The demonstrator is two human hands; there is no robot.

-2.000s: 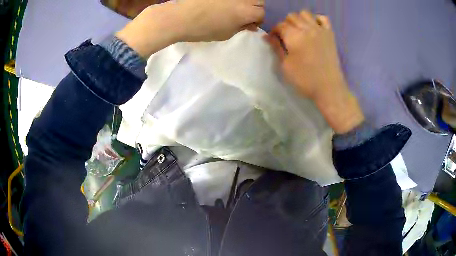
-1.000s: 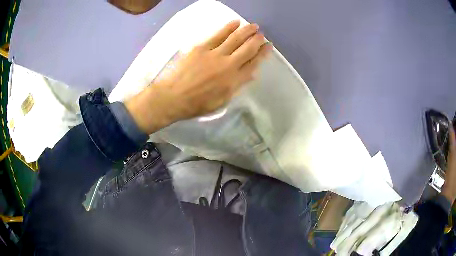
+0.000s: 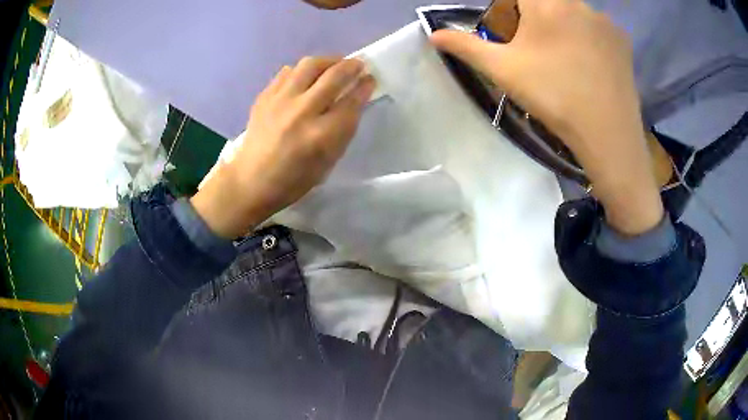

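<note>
A white garment piece [image 3: 517, 246] lies over the front edge of the table and the wearer's lap, with folds in its lower part. My left hand [image 3: 295, 135] grips its upper left edge between thumb and fingers. My right hand [image 3: 566, 78] is closed round the handle of a dark steam iron [image 3: 525, 131]. The iron lies along the upper right edge of the white piece, its tip pointing up and left. The sole is hidden under the iron's body.
The lilac-grey table [image 3: 205, 49] curves round the front. A brown plate [image 3: 330, 2] is cut off at the top edge. A white heap [image 3: 82, 131] hangs at the left by a yellow frame [image 3: 78, 234]. A dark hose [image 3: 713, 152] trails right from the iron. Black scissors [image 3: 394, 324] lie at the lap.
My right hand has brought the iron from the right table edge onto the white piece. My left hand has gone from lying flat on the cloth to pinching its edge, further left.
</note>
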